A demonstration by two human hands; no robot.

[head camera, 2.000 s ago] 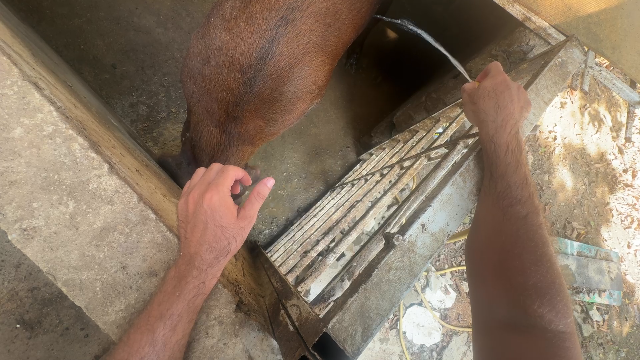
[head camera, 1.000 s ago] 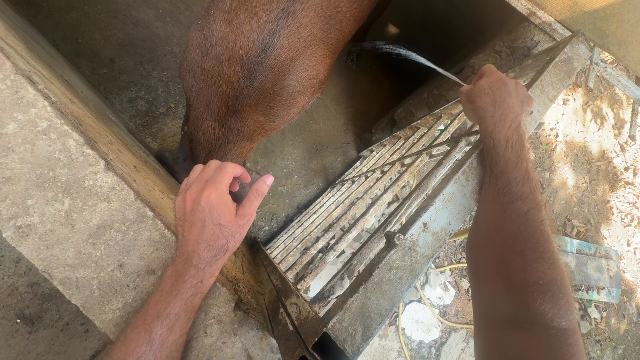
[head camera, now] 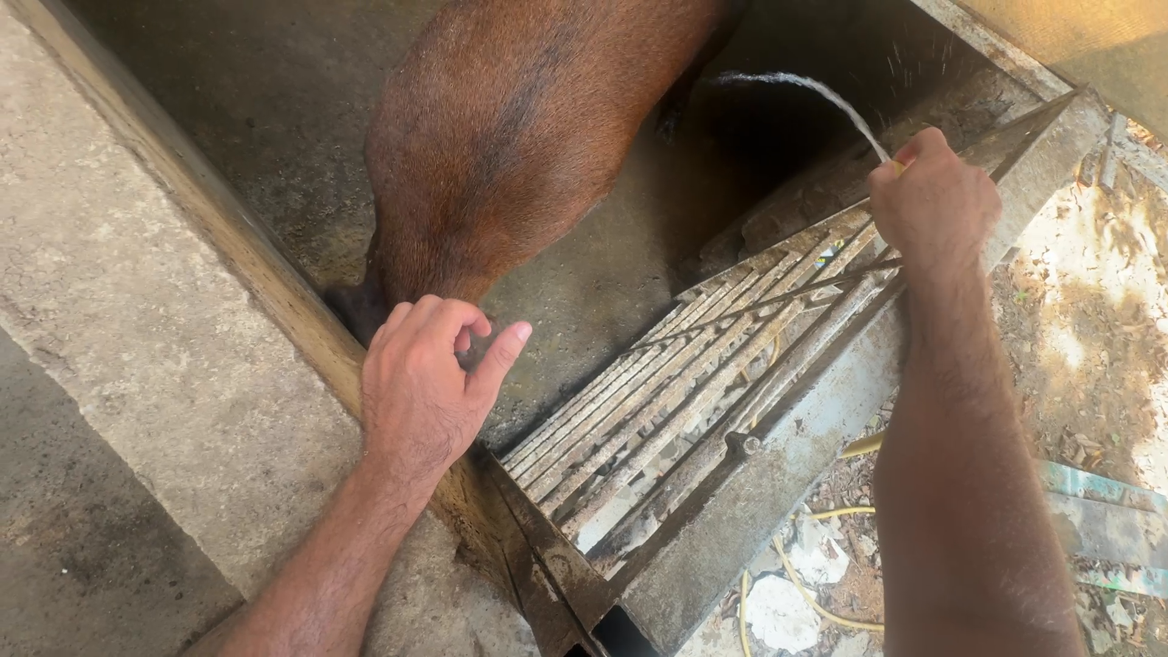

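Below me a brown, short-haired animal [head camera: 520, 137] stands in a concrete pen, its head end mostly hidden by my left hand [head camera: 429, 374]. That hand hangs over the animal's head end with fingers curled and thumb apart, holding nothing; whether it touches the animal I cannot tell. My right hand [head camera: 935, 201] is closed on a yellowish hose end, barely visible at the fingers, above the metal gate. From it a stream of water [head camera: 821, 88] arcs left into the dark part of the pen, behind the animal.
A rusty barred metal gate [head camera: 657, 411] slants between my arms. On the left runs a thick concrete wall [head camera: 182, 319]. Outside the gate, a yellow hose [head camera: 808, 593], white rubble [head camera: 780, 616] and a greenish sheet [head camera: 1109, 529] lie on leaf-strewn ground. The pen's floor [head camera: 584, 274] looks wet.
The water stream from my right hand has changed shape, now arching higher. Both hands and the animal have stayed nearly in place.
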